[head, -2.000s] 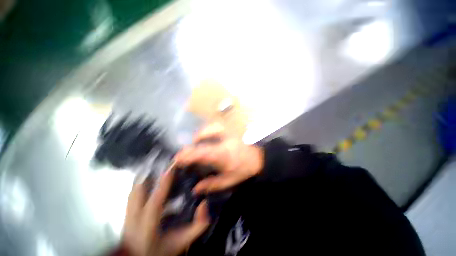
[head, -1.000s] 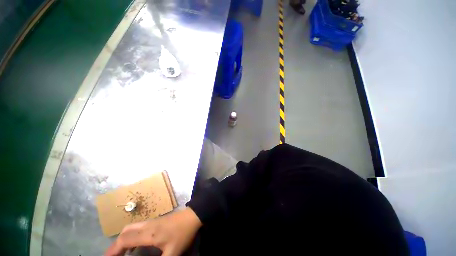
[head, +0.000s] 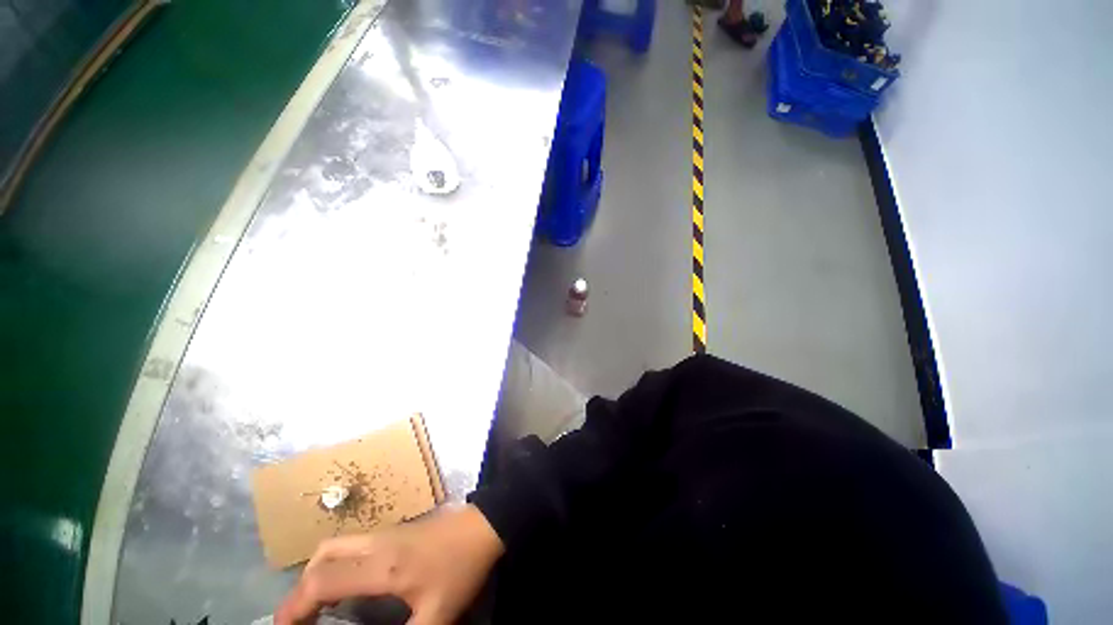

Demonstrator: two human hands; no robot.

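Note:
My right hand (head: pixel 397 564), bare with a black sleeve, is at the bottom edge over the near edge of a tan cardboard pad (head: pixel 287 519). Its fingers are curled and partly cut off by the picture's edge. A pale bit shows under them, too little to name, and I cannot tell whether the hand holds it. Small dark spikes, perhaps figure hair, show at the bottom edge to its left. A white blob (head: pixel 333 497) sits on the pad with brown specks (head: pixel 366 494) around it. My left hand is out of view.
A white scoop-like piece (head: pixel 435 171) lies farther along the shiny metal bench (head: pixel 330 305). A green belt (head: pixel 110 208) runs left. On the floor are a small bottle (head: pixel 577 297), blue stool (head: pixel 576 153), striped tape (head: pixel 698 220) and blue crates (head: pixel 818 92). A person's foot (head: pixel 740 25) shows.
Two seconds ago the view was blurred, with both hands at a black-haired figure. Since one second ago the view has shifted slightly; dark spikes now show at the bottom edge.

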